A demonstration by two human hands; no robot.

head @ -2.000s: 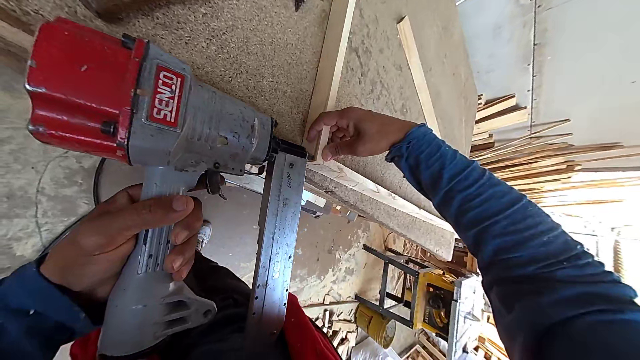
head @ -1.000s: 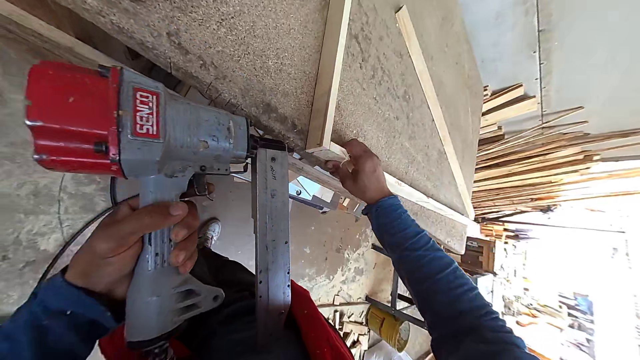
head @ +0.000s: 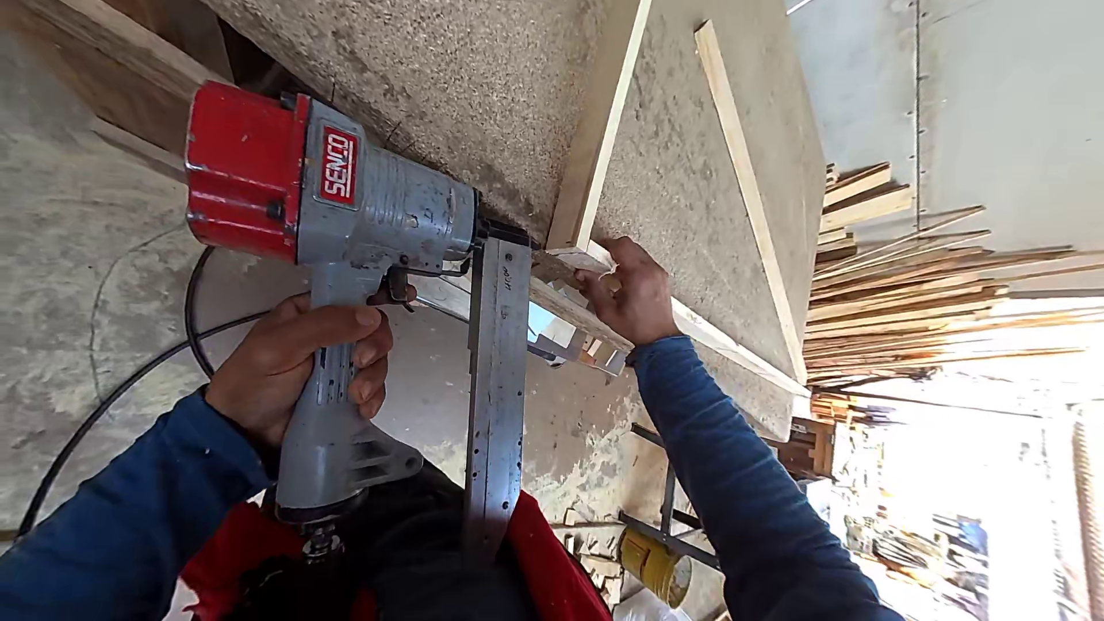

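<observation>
My left hand (head: 302, 371) grips the handle of a red and grey Senco pneumatic nailer (head: 388, 203), with the fingers wrapped below its trigger. The nailer lies sideways, and its long metal magazine (head: 498, 388) runs down the view. Its nose is close to the end of a wooden strip (head: 599, 129) that crosses the rough workbench top (head: 483, 78). My right hand (head: 634, 293) holds the corner where this strip meets a second wooden strip (head: 733, 349) along the bench edge. The fingertips are partly hidden. A third strip (head: 750, 190) slants across the bench top.
A black air hose (head: 112, 397) curves over the floor at left. Stacked thin wood strips (head: 914, 302) stand beyond the bench at right. Below the bench edge are a yellow bucket (head: 651, 565), a dark metal frame (head: 668, 500) and wood offcuts (head: 599, 565).
The nailer has drawn slightly away from the strip corner since the earliest frame. My right hand has shifted from the crossing strip's side to the corner at the bench edge. The view has moved somewhat.
</observation>
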